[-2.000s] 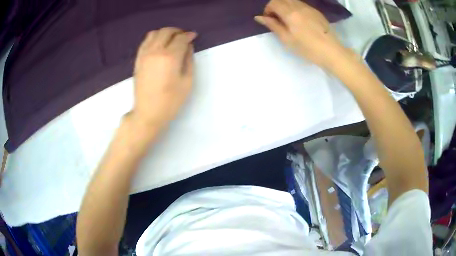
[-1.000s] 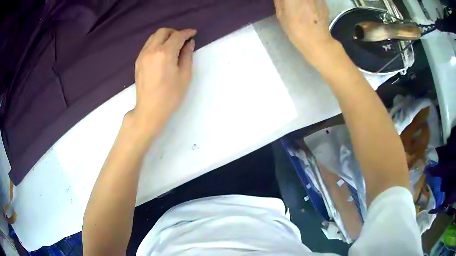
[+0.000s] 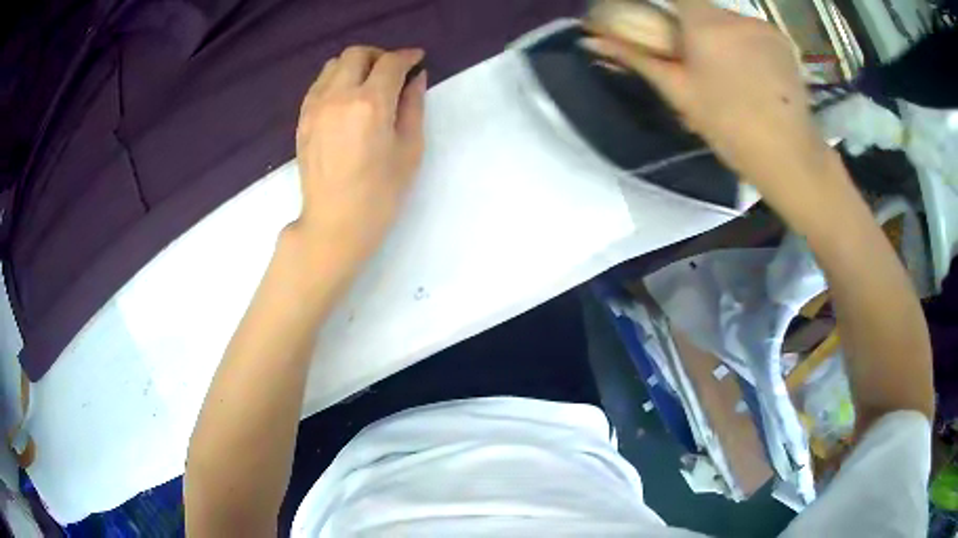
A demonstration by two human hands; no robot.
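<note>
A dark purple garment piece (image 3: pixel 210 116) lies over the upper left of the white pressing cloth (image 3: pixel 504 210), its curved edge towards me. My left hand (image 3: pixel 362 137) rests on the cloth near that edge, fingertips bent down on it; whether it pinches the edge cannot be told. My right hand (image 3: pixel 725 74) is closed around the wooden handle of the steam iron (image 3: pixel 620 110). The iron's dark plate with pale rim is on the right part of the table, its pointed end near the garment's edge. The iron is slightly blurred.
The metal iron rest (image 3: pixel 809 32) is at the upper right, behind my right hand. Below right are plastic bags (image 3: pixel 735 299) and a brown strip (image 3: pixel 720 410). Blue crates (image 3: pixel 137 515) show below left. The table's front edge curves across in front of my white shirt.
My right hand left the garment's edge, took hold of the iron and brought it leftwards off the rest area. The garment's left end shifted towards me. My left hand stayed near the edge.
</note>
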